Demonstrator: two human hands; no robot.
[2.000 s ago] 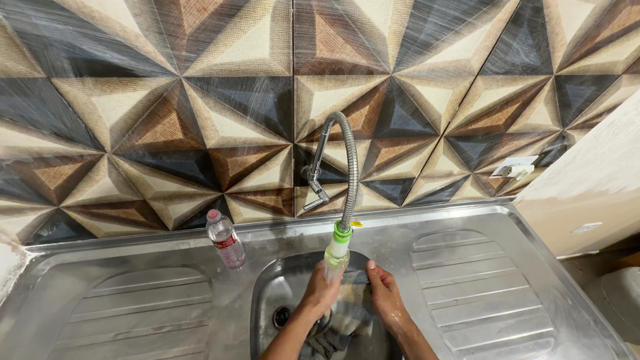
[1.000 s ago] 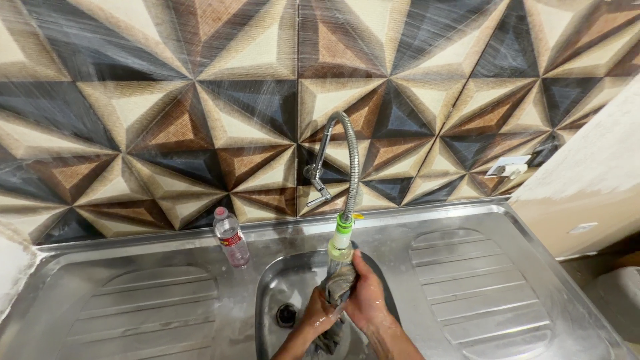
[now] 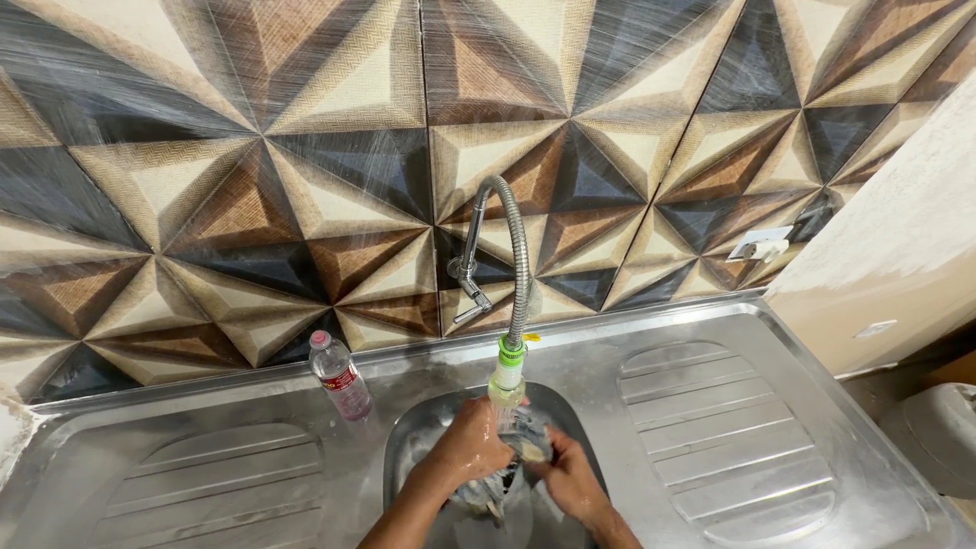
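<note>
Water runs from the green and clear nozzle (image 3: pixel 508 374) of a flexible metal faucet (image 3: pixel 518 259) onto a wet grey cloth (image 3: pixel 488 492). My left hand (image 3: pixel 474 444) grips the cloth just below and left of the nozzle. At the right, my right hand (image 3: pixel 570 471) holds another part of it, its fingers partly hidden and blurred. Both hands are over the stainless steel sink basin (image 3: pixel 400 438), and the cloth hangs down between them.
A clear plastic bottle (image 3: pixel 341 376) with a pink cap and red label stands left of the basin. Ribbed steel drainboards lie on the left (image 3: pixel 221 488) and right (image 3: pixel 724 435). A patterned tile wall rises behind, bearing a socket with a white plug (image 3: pixel 765 249).
The hands were close together around the bunched cloth a second ago; now they are farther apart, with the cloth spread between them. The right hand has moved lower.
</note>
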